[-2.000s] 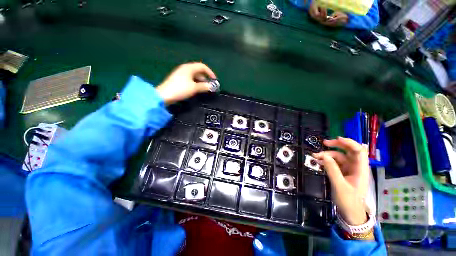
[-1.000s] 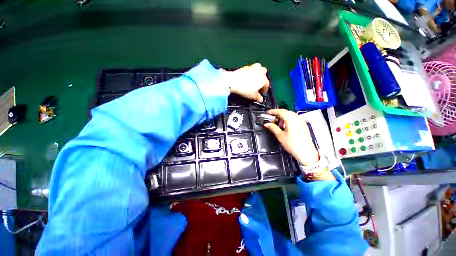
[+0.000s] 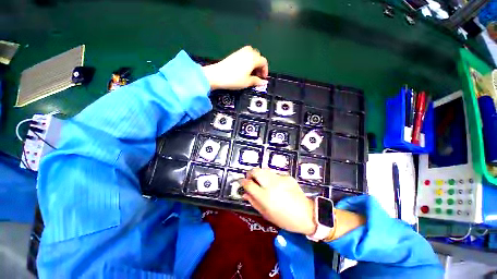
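The black blister tray (image 3: 345,146) lies before me, with white and black smartwatch bodies, round window up, in several pockets. One white watch body (image 3: 258,105) sits in an upper pocket. My left hand (image 3: 237,68) is at the tray's far edge, its fingertips on a white watch body (image 3: 261,86) at a top-row pocket. My right hand (image 3: 272,193) is over the near row, its fingertips on another white watch body (image 3: 238,189), partly hidden by the fingers. The tray's right column holds no units.
A blue bin of pens (image 3: 403,121), white paper (image 3: 381,169) with a dark pen (image 3: 397,188), a button panel (image 3: 448,197) and a green basket (image 3: 473,109) stand at right. A ribbed sheet (image 3: 50,76), foil packet (image 3: 117,80) and power strip (image 3: 36,147) lie at left.
The view has swung back left. My left hand has moved from the tray's right side to its top middle. My right hand has moved from the right column to the near row.
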